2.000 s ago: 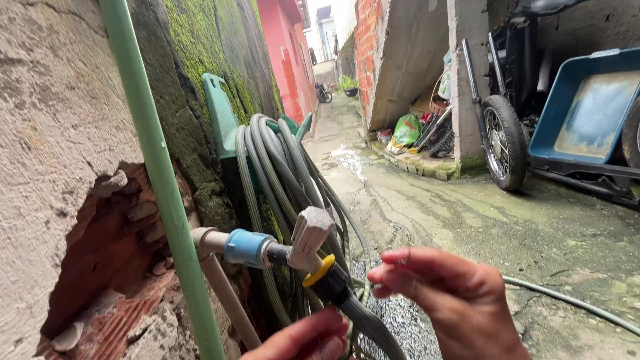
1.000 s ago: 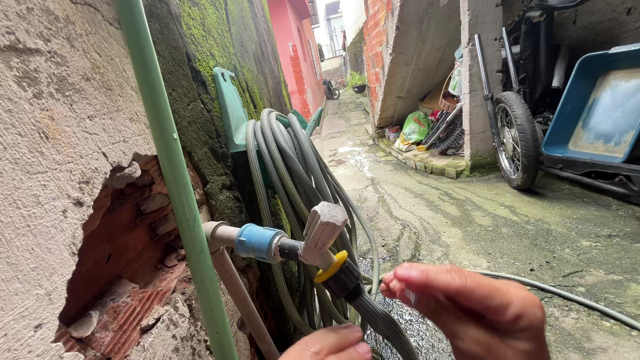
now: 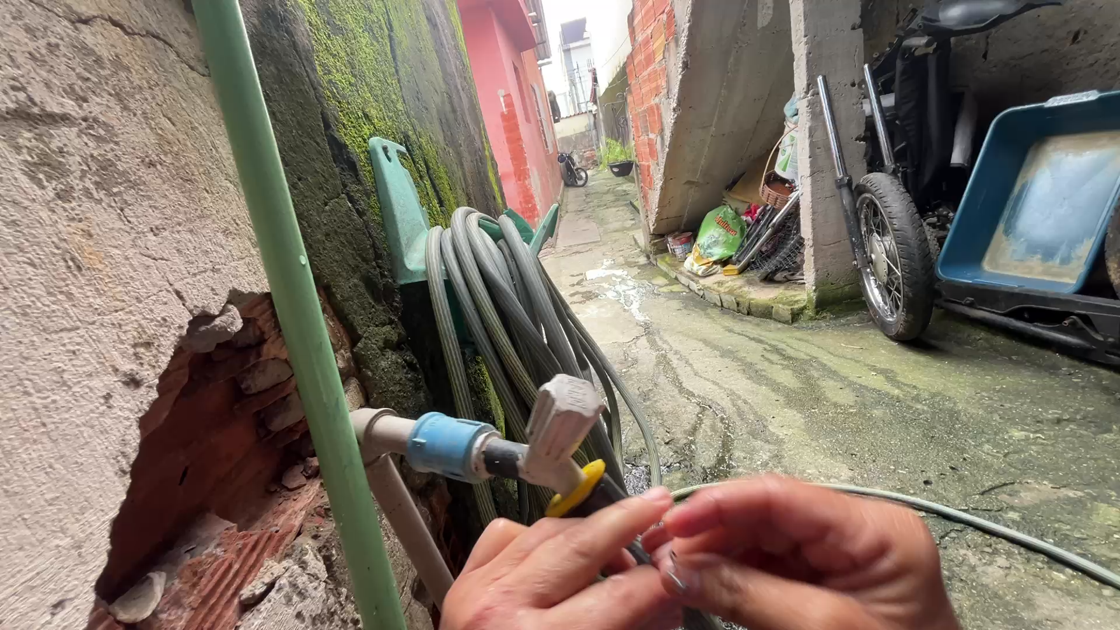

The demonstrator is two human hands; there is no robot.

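My left hand (image 3: pixel 564 569) and my right hand (image 3: pixel 787 556) meet at the fingertips, low in the view. Between the right thumb and fingers is a small, thin, shiny piece (image 3: pixel 672 569), perhaps wire; its full shape is hidden. Whether the left fingers grip it too, I cannot tell. Just above the left hand is a grey plastic tap (image 3: pixel 562 429), joined by a blue pipe fitting (image 3: pixel 448 446) to the beige pipe. A yellow collar (image 3: pixel 577 488) sits on its outlet, with the dark hose end partly hidden behind my hands. Beyond hangs a coiled grey hose (image 3: pixel 499 306) on a green holder (image 3: pixel 398 210).
An upright green pipe (image 3: pixel 293 289) passes a broken-open brick hollow (image 3: pixel 219 455) in the left wall. A hose length (image 3: pixel 989 525) lies across the wet concrete at right. Farther back are a motorcycle wheel (image 3: pixel 892 254), a blue tub (image 3: pixel 1032 192) and a green bag (image 3: pixel 720 234).
My hands were apart below the tap and have come together at the fingertips. The left hand has risen further into view and now covers part of the dark hose end.
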